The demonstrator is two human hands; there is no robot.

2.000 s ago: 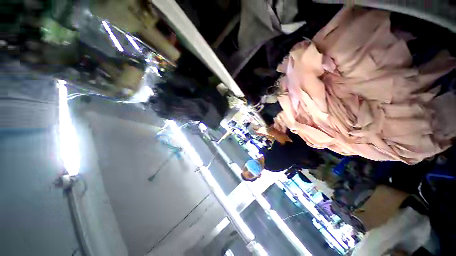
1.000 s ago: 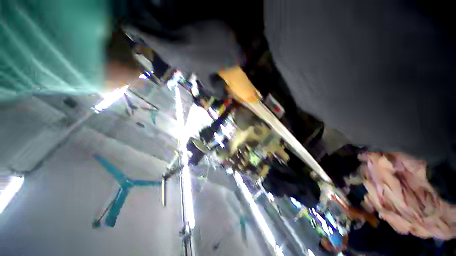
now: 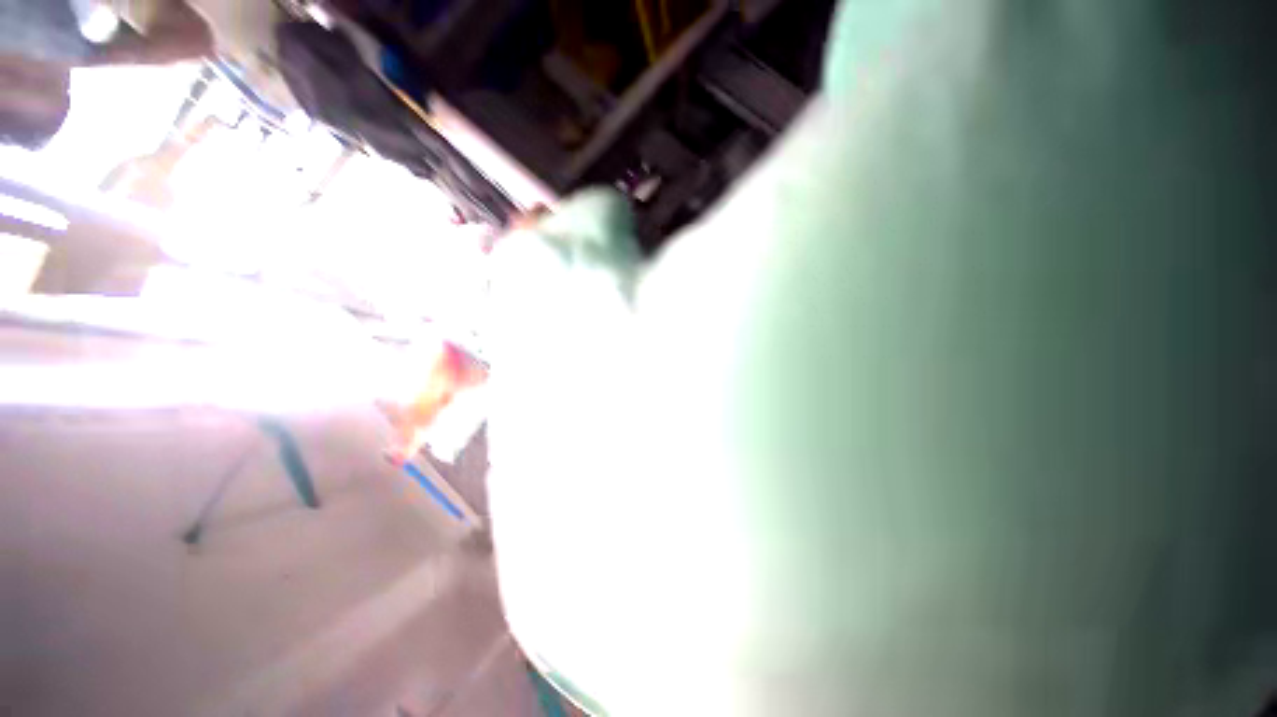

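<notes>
A large pale green surface [image 3: 980, 392], which looks like cloth, fills the right half of the head view very close to the camera. Its left part is washed out to white by glare. I cannot tell whether it is a garment worn by a person or a loose piece. Neither my left hand nor my right hand shows in the view. No contact between a hand and any thing is visible.
The view is tilted and blurred. A dark frame or shelf-like structure [image 3: 658, 105] stands at the top centre. A dark grey cloth-like shape [image 3: 350, 98] lies at the upper left. A teal ceiling fan [image 3: 290, 462] shows at the lower left, below strong tube-light glare.
The view has swung round. The pink pile and the large dark grey surface have left the picture. Green, at the upper left one second ago, now covers the right half.
</notes>
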